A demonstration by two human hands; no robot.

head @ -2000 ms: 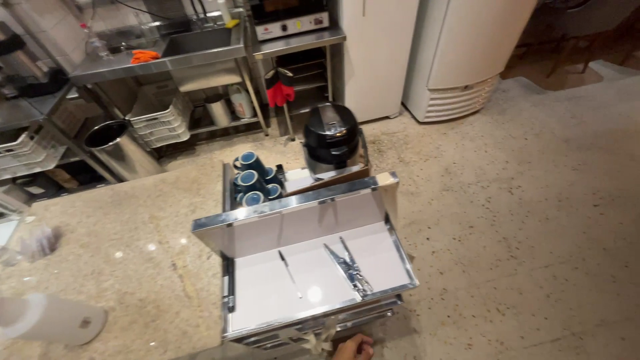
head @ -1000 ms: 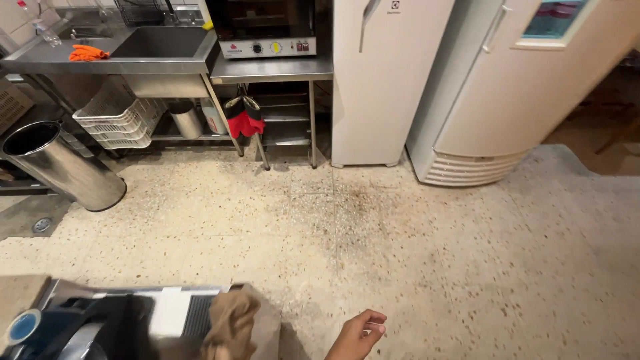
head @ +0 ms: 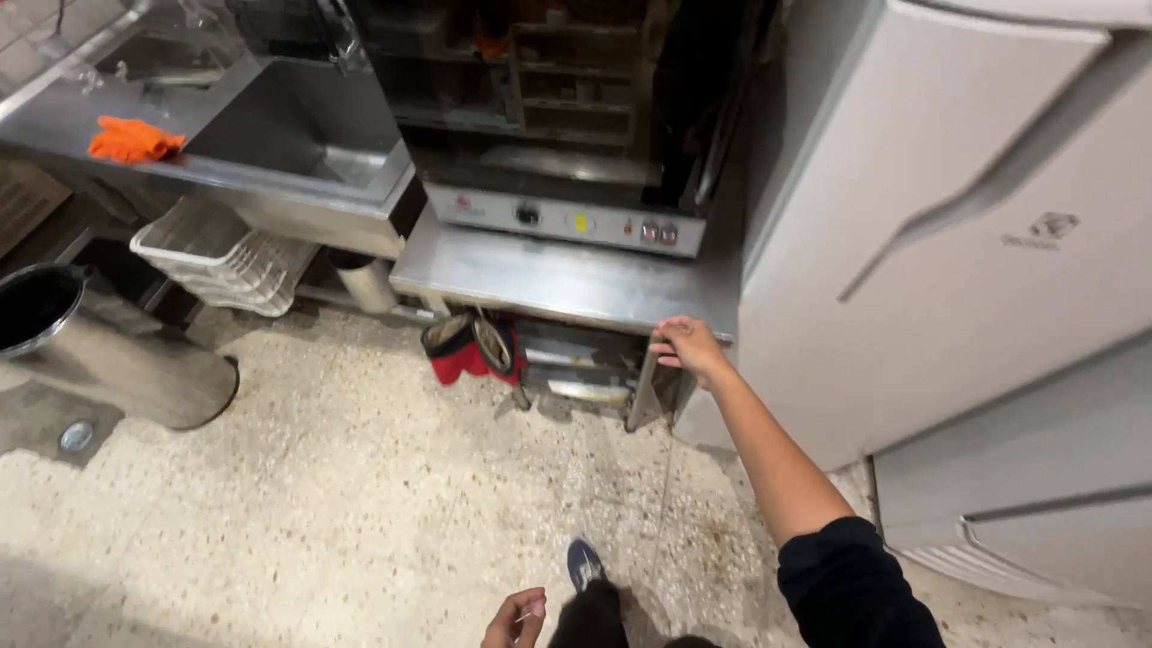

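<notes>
My right hand [head: 686,344] is extended with loosely bent, parted fingers and nothing visible in it. It appears in front of the right front edge of a steel table [head: 567,279]; whether it touches is unclear. On that table stands an oven [head: 567,220] with a dark glass door and a knob panel. Low in the view, my left hand [head: 517,619] is partly cut off, its fingers curled; a thin pale line shows at them, and what it is cannot be told. Red and black oven mitts [head: 472,349] hang below the table's front.
Right of the table stands a white refrigerator [head: 936,297], with another white appliance [head: 1017,504] beyond. At left are a steel sink [head: 301,126], an orange cloth or glove [head: 135,140], white plastic crates [head: 220,256] and a steel bin [head: 153,369]. A shoe [head: 585,562] is on the speckled floor.
The view has moved much nearer the oven and refrigerator. The drawer with utensils, seen two seconds ago, is out of view. My right arm now reaches forward, and my left hand shows low in view.
</notes>
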